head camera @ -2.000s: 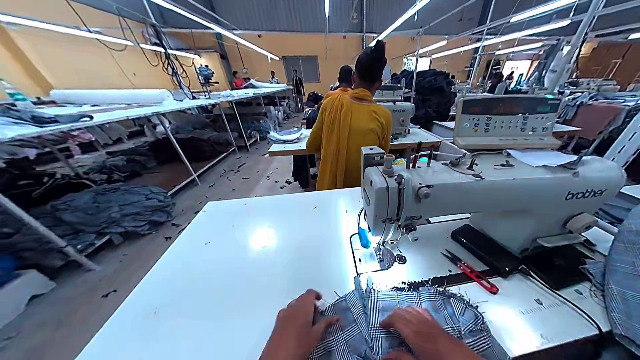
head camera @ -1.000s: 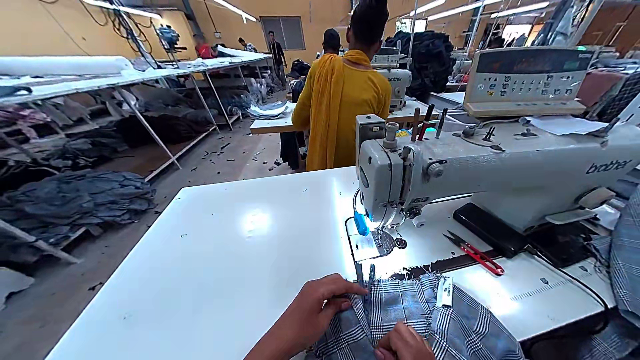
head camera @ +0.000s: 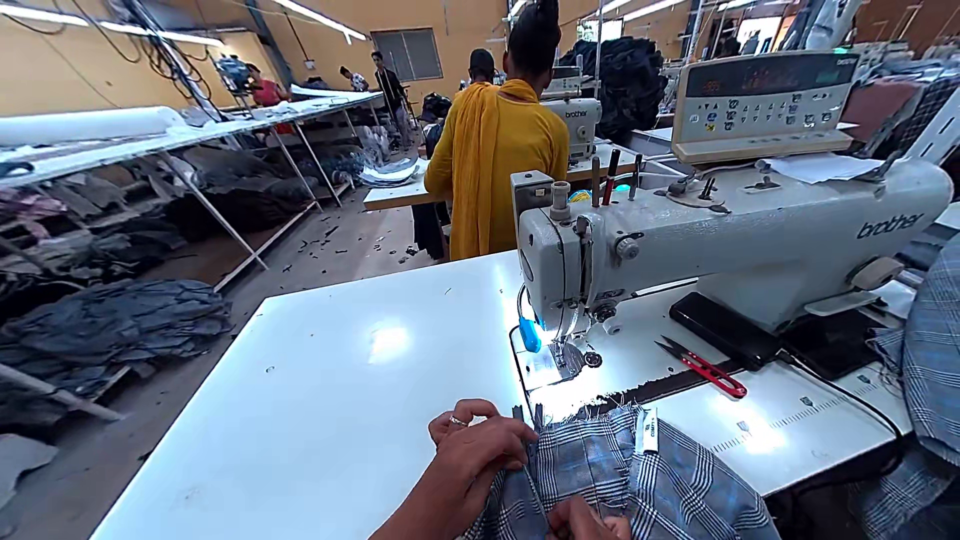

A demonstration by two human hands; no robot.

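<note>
A grey-blue plaid fabric garment piece (head camera: pixel 592 457) lies at the front edge of the white sewing table, its raw edge frayed. My left hand (head camera: pixel 476 454), with a ring on one finger, pinches the piece near its upper left, by a dark zipper or folded strip. My right hand (head camera: pixel 589 521) grips the fabric lower down, partly cut off by the frame's bottom edge. A small white label (head camera: pixel 646 431) bearing writing is attached at the piece's top right. Just beyond the fabric stands a Brother industrial sewing machine (head camera: pixel 720 232), its needle and presser foot (head camera: pixel 562 356) lit, with no fabric under them.
Red-handled thread snips (head camera: pixel 705 367) and a black phone-like object (head camera: pixel 724 330) lie right of the needle. More plaid fabric (head camera: pixel 934 360) hangs at the right edge. A person in yellow (head camera: pixel 499 157) sits ahead, facing away. Racks with dark cloth (head camera: pixel 112 322) stand left.
The label on the fabric shows now and one second ago, but not two seconds ago. My hands, first spread on the fabric, have come to pinch it along the dark strip.
</note>
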